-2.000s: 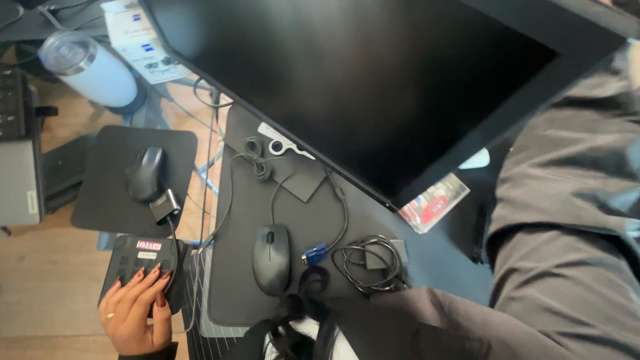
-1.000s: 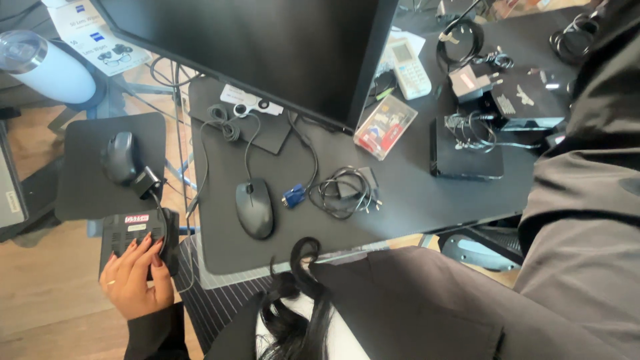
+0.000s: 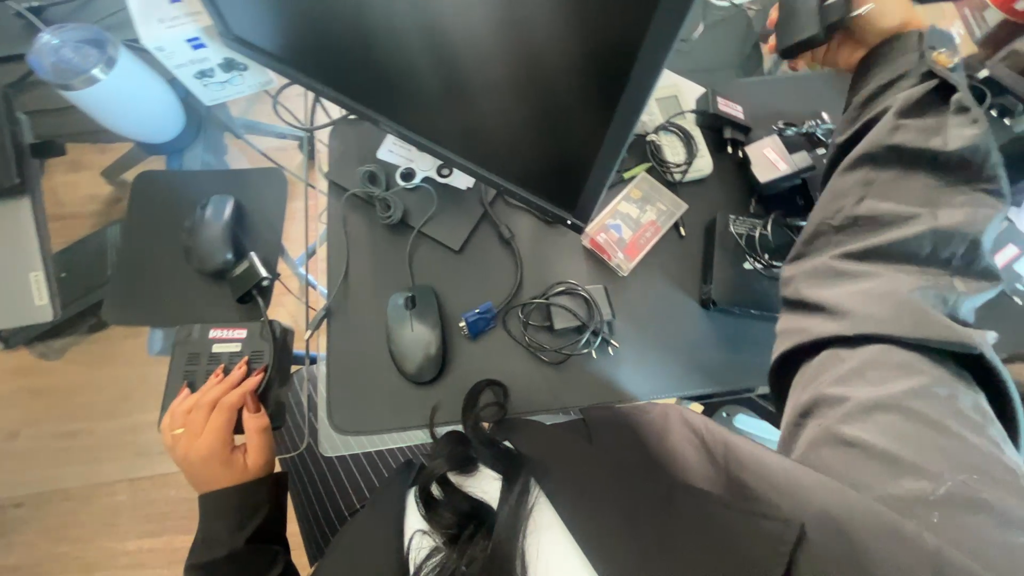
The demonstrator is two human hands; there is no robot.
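My left hand (image 3: 220, 424) rests on the vented top of a black box-shaped device (image 3: 200, 332), with its fingers slightly apart. A cable crosses the device's right side. Far off at the top right, my right hand (image 3: 860, 36) is closed around a black object (image 3: 808, 24), which the frame edge cuts off. Between the hands, a wired black mouse (image 3: 414, 336) lies on a dark mat, beside a blue VGA connector (image 3: 478, 320) and a coiled black cable with a power adapter (image 3: 580, 310). A second black mouse (image 3: 214, 234) sits on the left mouse pad.
A black monitor (image 3: 464, 80) overhangs the desk. A clear plastic case (image 3: 634, 224), a white handheld device with a small display (image 3: 692, 144), adapters (image 3: 776, 160) and a black box (image 3: 740, 272) with cables lie at right. A white tumbler (image 3: 112, 88) stands upper left.
My right hand has come into view at the top right, closed around a black object. My left hand stays on the black device. The view has shifted.
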